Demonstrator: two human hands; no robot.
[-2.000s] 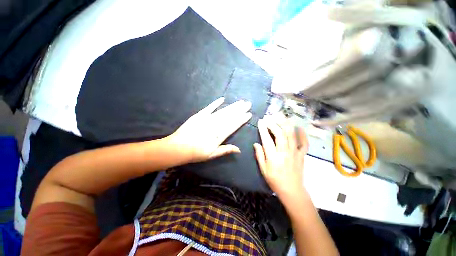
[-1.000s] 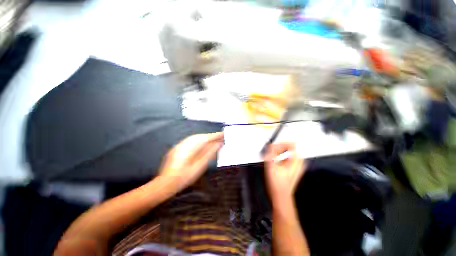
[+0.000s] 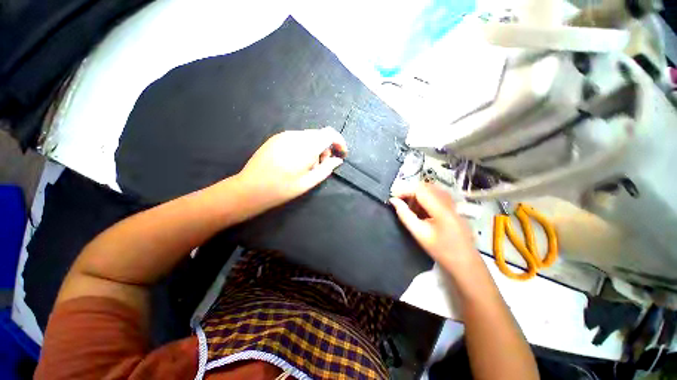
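A large black cut panel (image 3: 215, 96) with a curved outer edge lies flat on the white table. A small black pocket piece (image 3: 369, 148) lies on it, its right edge beside the machine's presser foot area (image 3: 428, 172). My left hand (image 3: 293, 167) rests on the panel, thumb and fingers pinched on the pocket piece's lower left edge. My right hand (image 3: 438, 219) pinches the lower right corner of the same piece, close to the needle area. The fingertips partly hide what they grip.
The off-white sewing machine (image 3: 579, 126) fills the right. Orange-handled scissors (image 3: 525, 241) lie below its arm. A crumpled black scrap (image 3: 620, 315) is at the table's right end. Dark cloth (image 3: 44, 52) hangs at the upper left. A light-blue strip (image 3: 430, 30) is beside the machine.
My hands have gone from lying flat on the cloth to pinching the pocket piece. The thin dark tool in my right hand one second ago no longer shows. The view has swung back to the panel.
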